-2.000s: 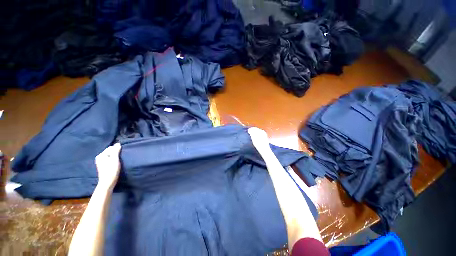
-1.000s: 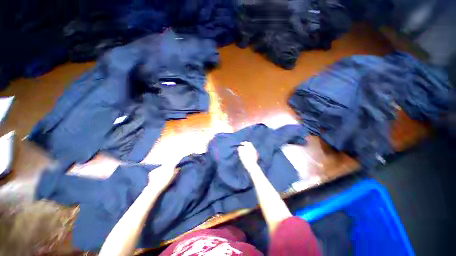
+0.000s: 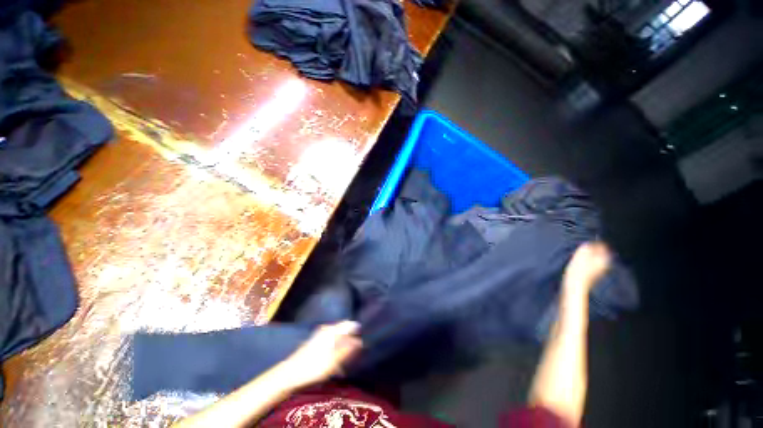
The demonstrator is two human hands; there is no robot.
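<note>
A dark navy-grey jacket [image 3: 489, 288] is stretched between my hands, blurred by motion. It hangs over the near side of a blue plastic bin [image 3: 468, 159] that holds dark garments. My left hand [image 3: 335, 344] grips the jacket near the table edge, and one sleeve-like part trails left over the table's front edge. My right hand [image 3: 592, 261] grips the jacket's right end, beyond the bin's right side. The fingertips of both hands are partly hidden or blurred.
The brown wooden table [image 3: 167, 209] fills the left, its worn edge running diagonally beside the bin. A jacket stack [image 3: 335, 38] lies at its far edge. Other dark jackets [image 3: 42, 159] lie at the far left. Dark floor lies right of the bin.
The view has turned right towards the bin. My hands have carried the jacket off the table to over the bin's near side, and they are now wider apart.
</note>
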